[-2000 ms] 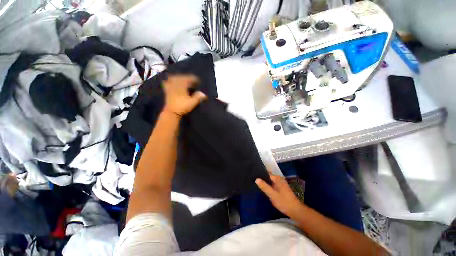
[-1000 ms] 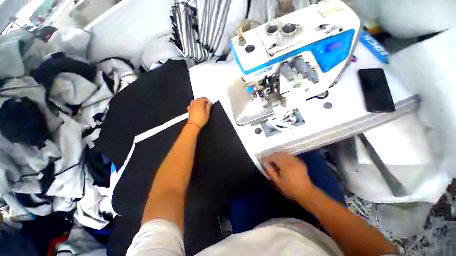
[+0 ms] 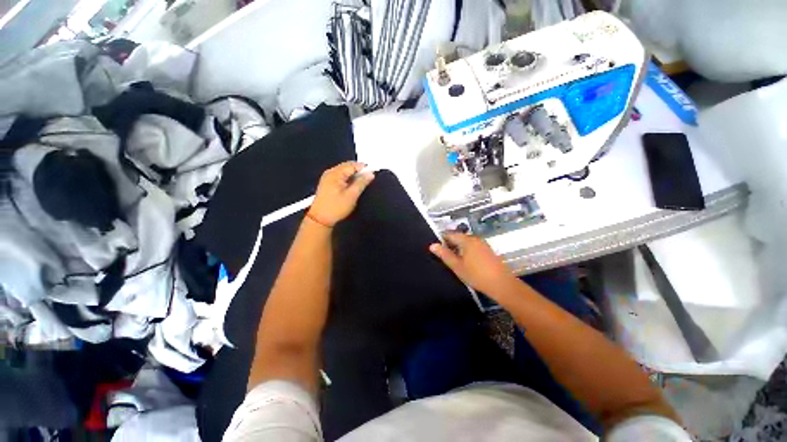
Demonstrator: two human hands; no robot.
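A large black fabric panel (image 3: pixel 388 250) lies over the table's front edge and the lap, with a thin rim of white lining panel (image 3: pixel 288 210) showing along its upper left edge. My left hand (image 3: pixel 341 192) pinches the panel's upper corner. My right hand (image 3: pixel 466 257) has its fingers at the panel's right edge, thumb and fingers close together on it. Another black panel (image 3: pixel 280 164) lies beyond, at the upper left. The overlock machine (image 3: pixel 539 95) stands right of the panels, its metal cloth plate (image 3: pixel 444 177) next to them.
Crumpled grey-white garments (image 3: pixel 147 224) heap at the left. Striped fabric (image 3: pixel 375 52) hangs behind the table. A smartphone (image 3: pixel 673 171) lies at the table's right. A white pile (image 3: pixel 733 285) with a dark grey strip (image 3: pixel 677 306) is at the lower right.
The black panel was swung and laid down, with its white rim exposed. My right hand has moved up to the panel's right edge. My left hand stays at the upper corner since one second ago.
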